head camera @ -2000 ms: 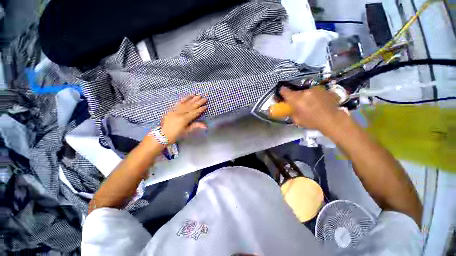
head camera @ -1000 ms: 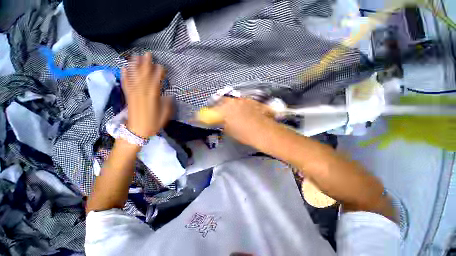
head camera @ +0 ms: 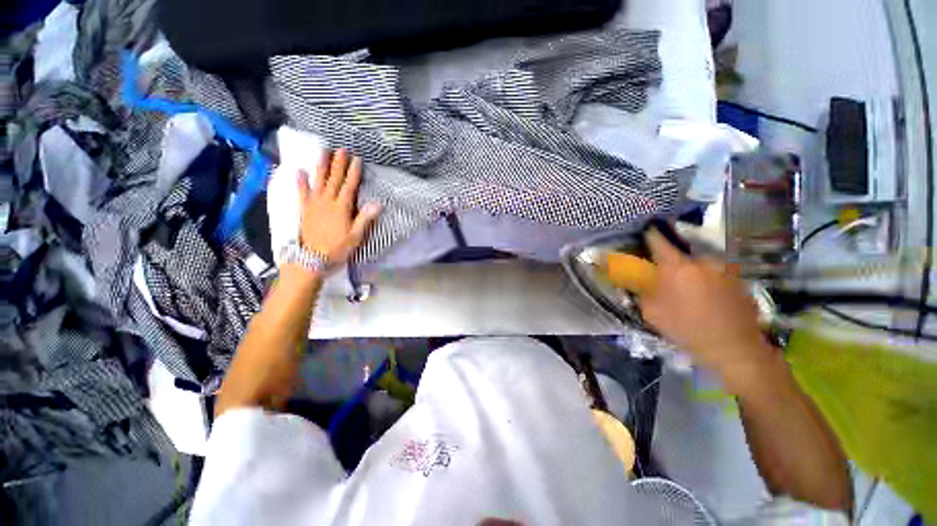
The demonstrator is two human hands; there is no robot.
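Observation:
The checked garment (head camera: 493,144) lies spread over the board above a white-covered table (head camera: 452,303). A pale grey lining (head camera: 514,236) with a dark strip shows along its near edge. My left hand (head camera: 334,211) rests flat with fingers apart, on the left end of the garment and beside a white piece (head camera: 291,190). My right hand (head camera: 683,293) is closed around the yellow handle of the steam iron (head camera: 601,277). The iron is at the near right edge of the garment; its underside is hidden. My right hand is slightly blurred.
A heap of checked and white pieces (head camera: 92,236) fills the left, with a blue strip (head camera: 195,108) on it. The wide black board (head camera: 390,26) is at the back. The metal iron rest (head camera: 762,211) is at right, a yellow-green sheet (head camera: 873,411) below it. A fan (head camera: 668,503) stands low.
The iron in my right hand has moved right, away from my left hand. The garment's left part now lies differently, with a folded flap at the back and the white piece by my left hand.

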